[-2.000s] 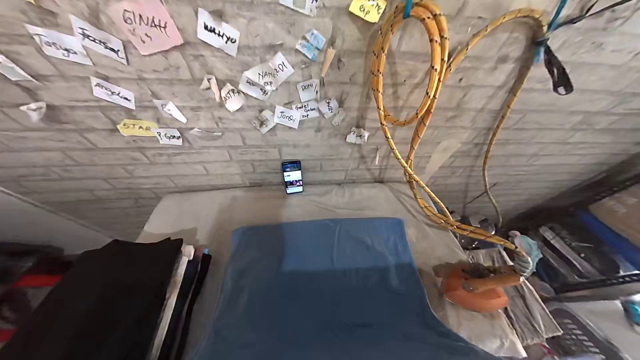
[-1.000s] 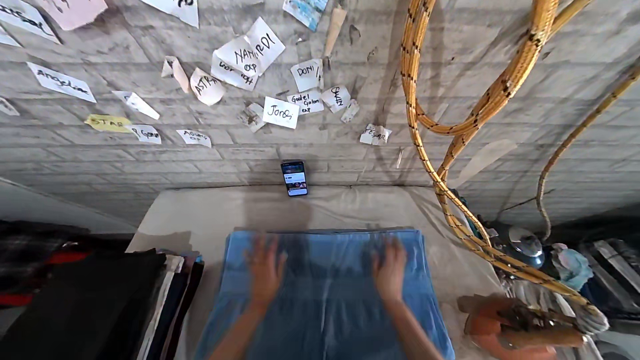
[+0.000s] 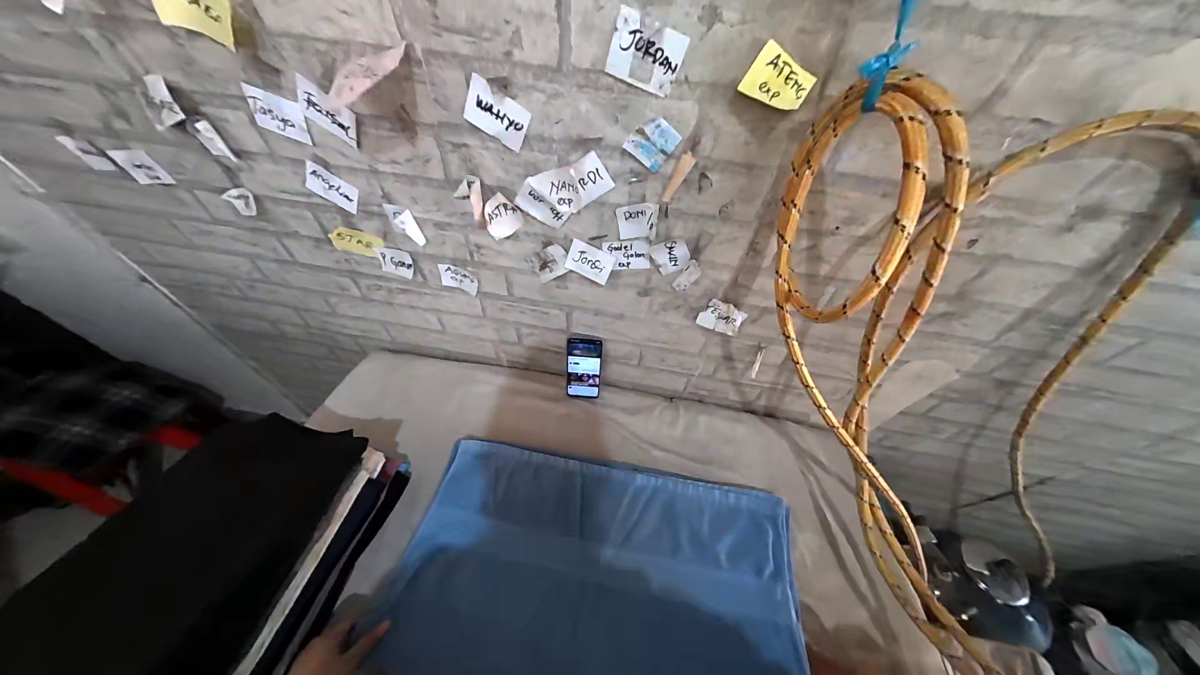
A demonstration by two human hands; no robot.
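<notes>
A blue cloth (image 3: 600,562) lies flat on a beige padded surface (image 3: 450,389), its far edge roughly parallel to the wall. My left hand (image 3: 339,649) is at the bottom, at the cloth's near left edge, partly cut off by the frame. Its visible fingers are apart and seem to hold nothing. My right hand is out of view. Left of the cloth sits a stack of folded dark fabrics (image 3: 187,544), black on top with a pale layer beneath.
A lit phone (image 3: 583,367) leans against the brick-patterned wall, below several handwritten paper notes (image 3: 497,111). A looped yellow cord (image 3: 787,234) hangs from a blue tie and runs down along the right side of the padded surface. Cluttered objects (image 3: 994,581) lie at lower right.
Both hands lay over the middle of the blue cloth one second ago. The left is now at its lower left edge, and the right has left the view. The view has shifted.
</notes>
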